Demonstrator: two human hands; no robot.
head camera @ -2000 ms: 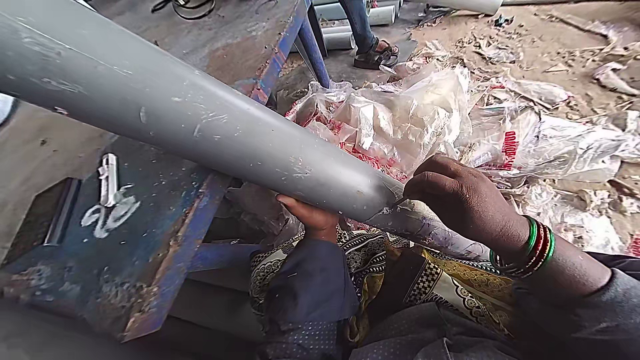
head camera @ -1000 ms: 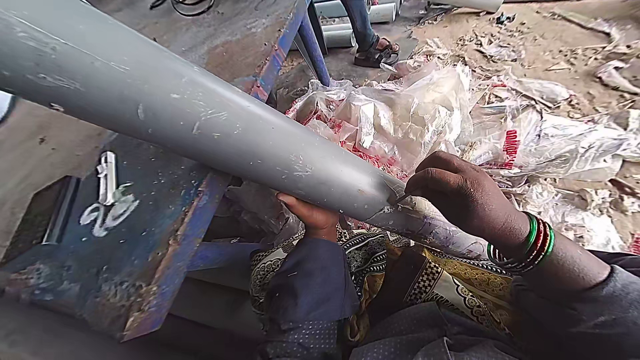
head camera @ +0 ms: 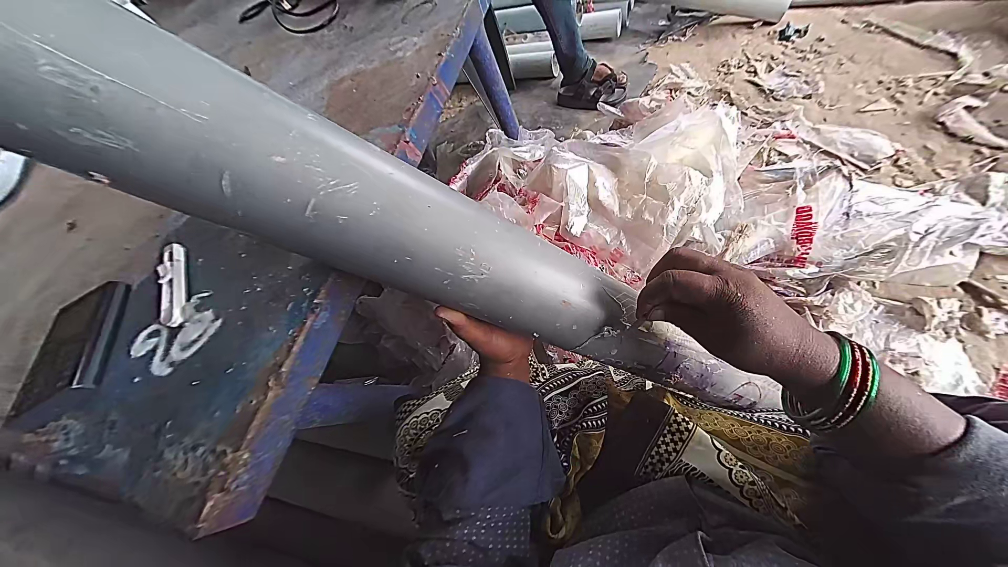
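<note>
A long grey plastic pipe (head camera: 339, 189) slants from the upper left down to my lap, scuffed along its side. Toward its lower end it is covered by a clear plastic film (head camera: 701, 366) with purplish marks, whose torn edge lies near my right hand. My left hand (head camera: 492, 340) supports the pipe from below, its fingers mostly hidden behind it. My right hand (head camera: 705, 311), with green and red bangles at the wrist, has its fingertips pinched together at the torn film edge; what lies between them is too small to tell.
A worn blue metal table (head camera: 157, 441) at the left bears a whitish strip (head camera: 173, 283) and a dark block (head camera: 71, 339). Crumpled clear plastic wrapping (head camera: 630, 181) is heaped beyond the pipe. A person's sandalled foot (head camera: 591, 87) stands near more pipes (head camera: 602, 25) on the ground.
</note>
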